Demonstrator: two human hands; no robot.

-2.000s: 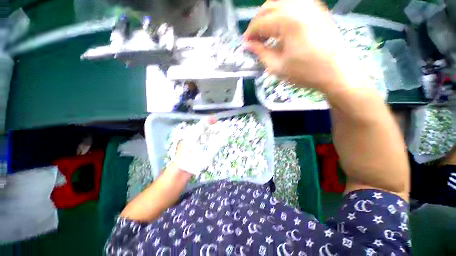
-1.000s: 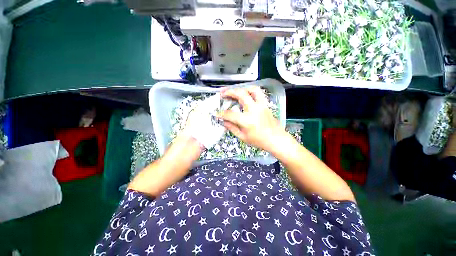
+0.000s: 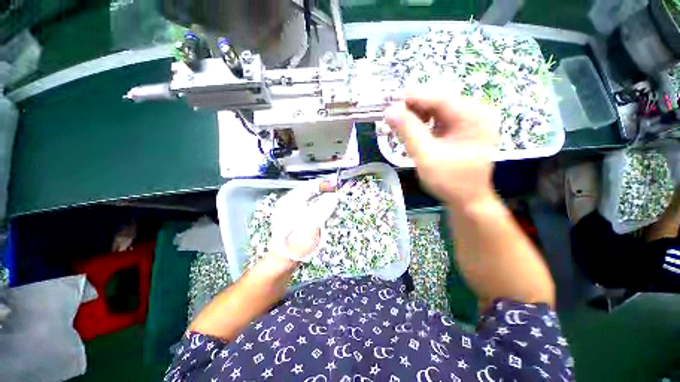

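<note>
My left hand [image 3: 302, 224], in a white glove, is over the lap bin [image 3: 233, 224], a translucent white tub heaped with tiny white and green pieces. A small dark sliver shows at its thumb and fingertips. My right hand [image 3: 447, 138], bare, is at the right end of the machine's slide [image 3: 365, 110], in front of the supply bin. Its thumb and forefinger are close together at the slide; whether a piece is between them is too bright and small to tell. The silver machine head [image 3: 224, 86] has two blue-topped knobs.
The supply bin [image 3: 548, 145] stands right of the machine, heaped with pieces. A clear tray [image 3: 589, 93] is beside it. A round steel bowl [image 3: 276, 37] is behind the head. A green crate [image 3: 165, 283] is under the lap bin. Another person's arm [image 3: 615, 257] is at right.
My right hand has left my left hand over the lap bin and moved up and right to the slide. The view has shifted, showing more of the machine head.
</note>
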